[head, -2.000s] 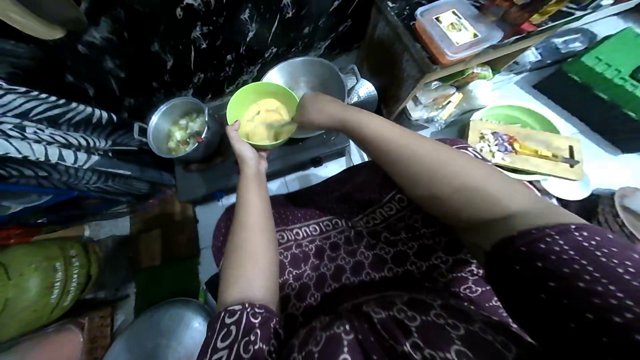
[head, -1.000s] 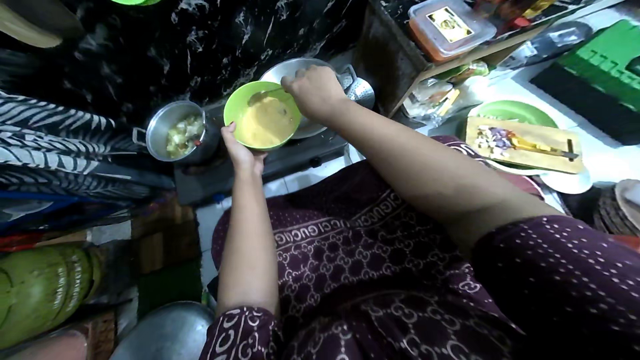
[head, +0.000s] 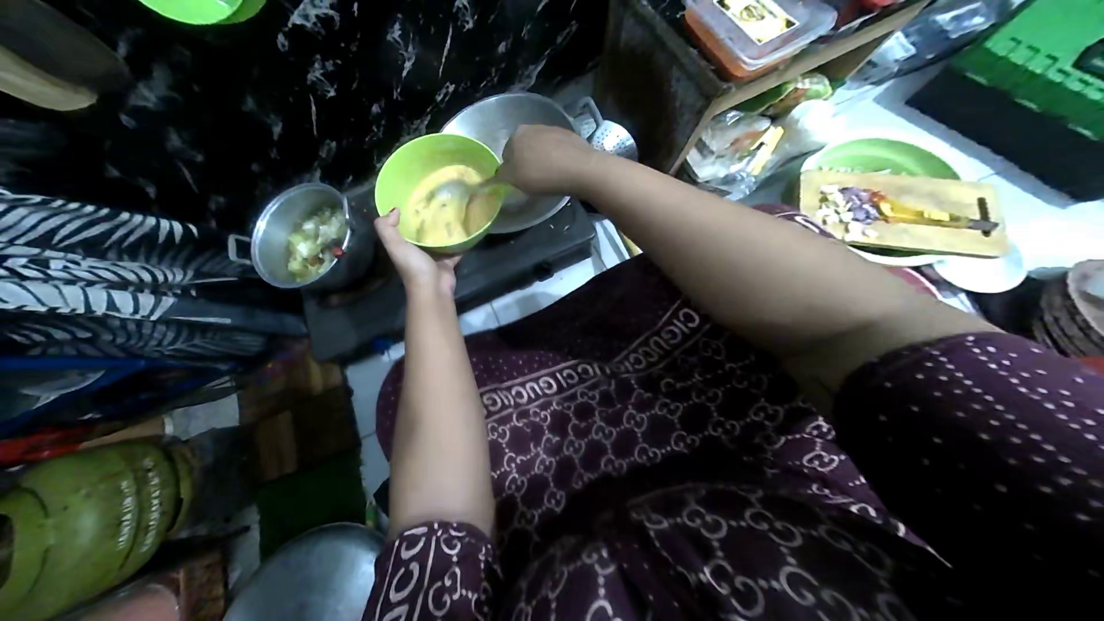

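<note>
My left hand [head: 418, 254] holds a lime-green bowl [head: 395, 177] by its near left side, above a gas stove [head: 336, 323]. A yellow-orange liquid [head: 431, 211] lies in the bowl, with a spoon [head: 453, 191] dipped into it. The spoon's handle is in my right hand [head: 543, 159], whose fingers are closed at the bowl's right rim. Behind the bowl, a wide metal pan [head: 483, 116] is partly hidden by it and by my right hand. To the left stands a metal pot [head: 267, 246] holding chopped pale vegetables [head: 315, 241].
At right, a wooden cutting board [head: 931, 233] with chopped onion and a knife [head: 940, 217] lies over a green basin [head: 888, 158]. A lidded plastic container [head: 759, 34] sits on a wooden cabinet [head: 664, 69]. A green gas cylinder [head: 95, 526] and a metal lid or basin [head: 310, 573] are at lower left.
My right hand and the spoon have moved about within and over the bowl. The bowl's tilt has shifted slightly in my left hand, which keeps its hold.
</note>
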